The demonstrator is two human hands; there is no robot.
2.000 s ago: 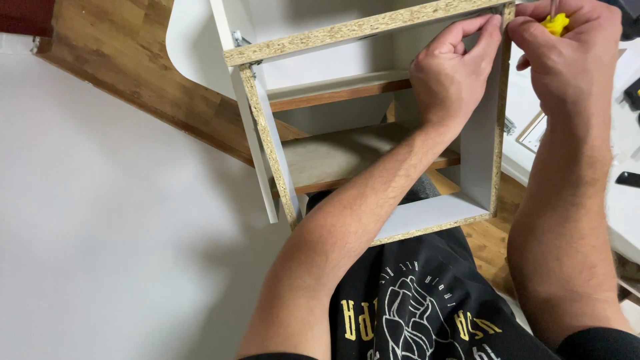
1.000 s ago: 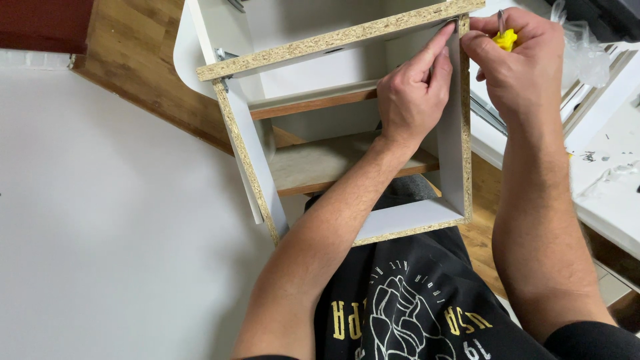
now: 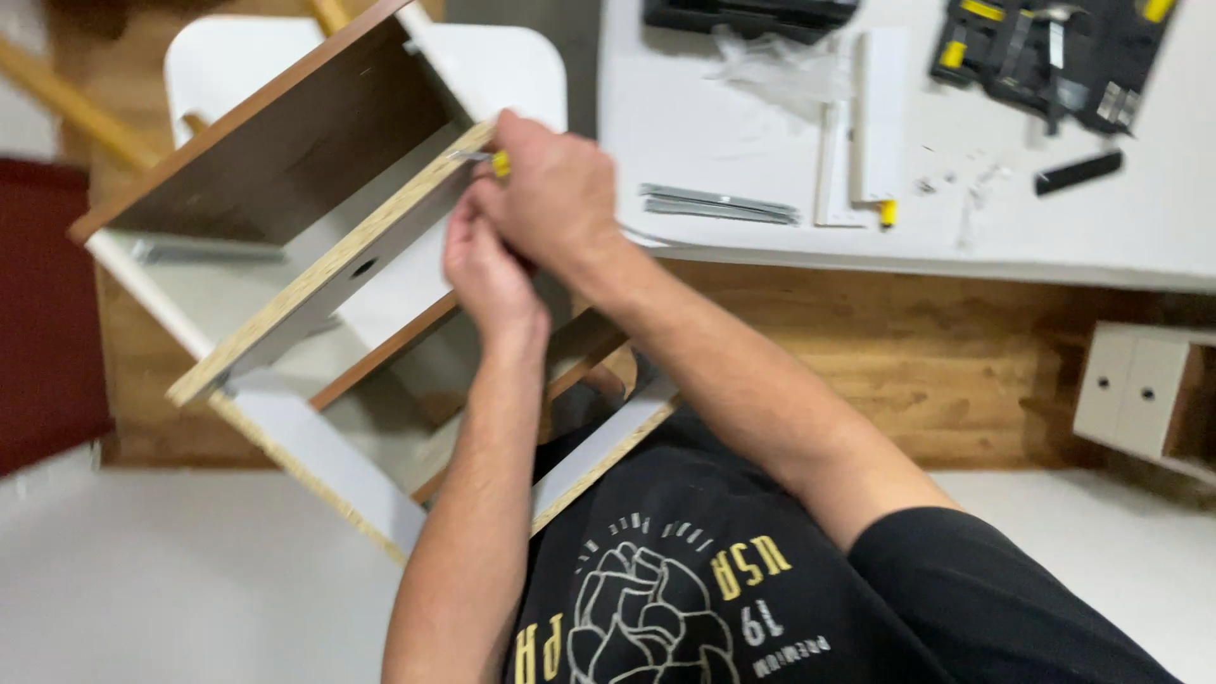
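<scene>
My right hand [image 3: 560, 185] is closed on a yellow-handled screwdriver [image 3: 501, 163], most of its handle hidden by the fingers. Its metal shaft reaches over the raw chipboard edge of a white panel [image 3: 328, 261], near that panel's upper right end. Just below, my left hand [image 3: 489, 266] lies against the same corner with curled fingers; whether it pinches anything is hidden. The panel belongs to a small cabinet frame [image 3: 313, 465] with brown-edged shelves [image 3: 380, 351], which leans against my lap. A dark round hole shows in the panel's face.
On the white table [image 3: 712, 123] lie metal drawer runners [image 3: 719, 203], white strips [image 3: 879, 114], a plastic bag [image 3: 779, 71], loose hardware and a black toolkit [image 3: 1054, 57] with a hammer. A white chair [image 3: 518, 71] stands behind the cabinet. A small drawer unit [image 3: 1140, 389] is at the right.
The view has swung strongly, bringing the table into sight. The screwdriver, earlier pointing up beside the corner, now has its shaft over the panel's edge. My left hand now sits beneath my right.
</scene>
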